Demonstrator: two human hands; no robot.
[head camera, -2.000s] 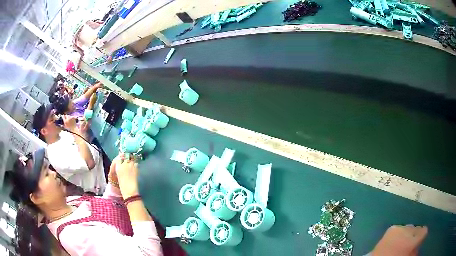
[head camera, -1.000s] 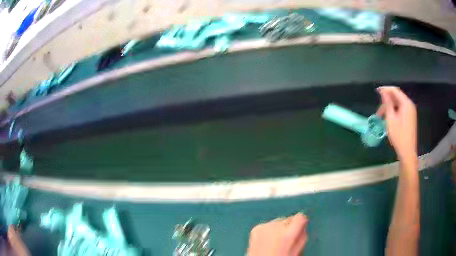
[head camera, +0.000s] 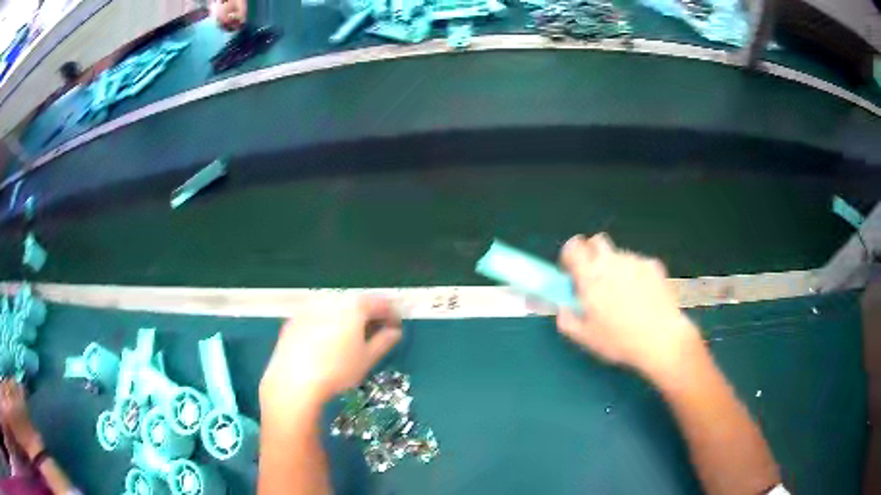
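My right hand (head camera: 623, 300) is closed around a turquoise fan body (head camera: 529, 275) and holds it over the conveyor's near edge rail. Its flat open handle points left; the drum end is hidden by my fingers. My left hand (head camera: 333, 348) is over the rail and bench, above the pile of circuit boards (head camera: 386, 421). Its thumb stands apart from the fingers, and I see nothing in it. The boards lie loose, green and silver, on the near bench.
A heap of fan bodies (head camera: 166, 425) lies on the near bench at left. Another person's hand (head camera: 14, 406) is at the left edge. The conveyor belt (head camera: 386, 213) carries several turquoise pieces. Turquoise strips (head camera: 415, 19) and a board pile (head camera: 580, 19) lie on the far bench.
My right hand has taken the fan body from the belt and brought it left and nearer. My left hand has moved left and up, and its thumb is now apart.
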